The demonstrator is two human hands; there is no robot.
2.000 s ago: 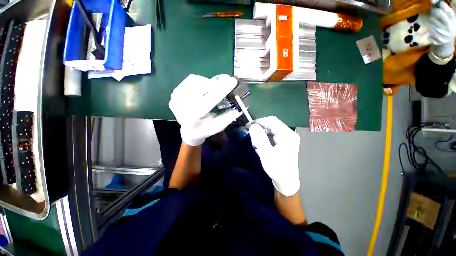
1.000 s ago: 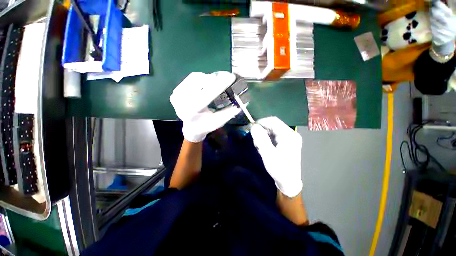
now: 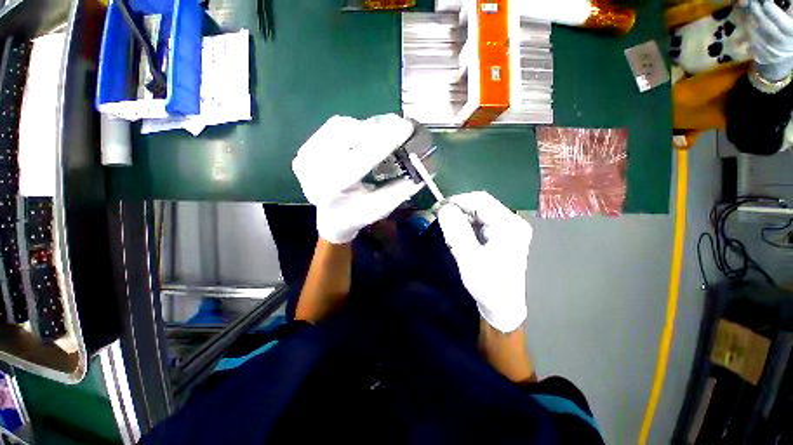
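Observation:
My left hand [image 3: 352, 178], in a white glove, holds a small dark unit [image 3: 391, 167] between thumb and fingers above the bench's front edge. Part of the unit is hidden by the fingers. My right hand [image 3: 485, 256], also white-gloved, grips a slim pale hand tool [image 3: 427, 176]. The tool points up and left, with its upper end at the unit; whether it touches cannot be told.
A green bench [image 3: 330, 78] bears an orange-and-white box [image 3: 494, 65] over pale strips [image 3: 430, 83], a reddish sheet [image 3: 582, 171], a pale square plate [image 3: 646, 66] and a blue bin [image 3: 183, 65]. A metal tray [image 3: 76, 261] stands left. A person's gloved hand [image 3: 771, 39] shows upper right.
The bench and its things sit slightly higher in the picture. Both hands keep their hold, with the right hand shifted very slightly right and the tool still at the unit.

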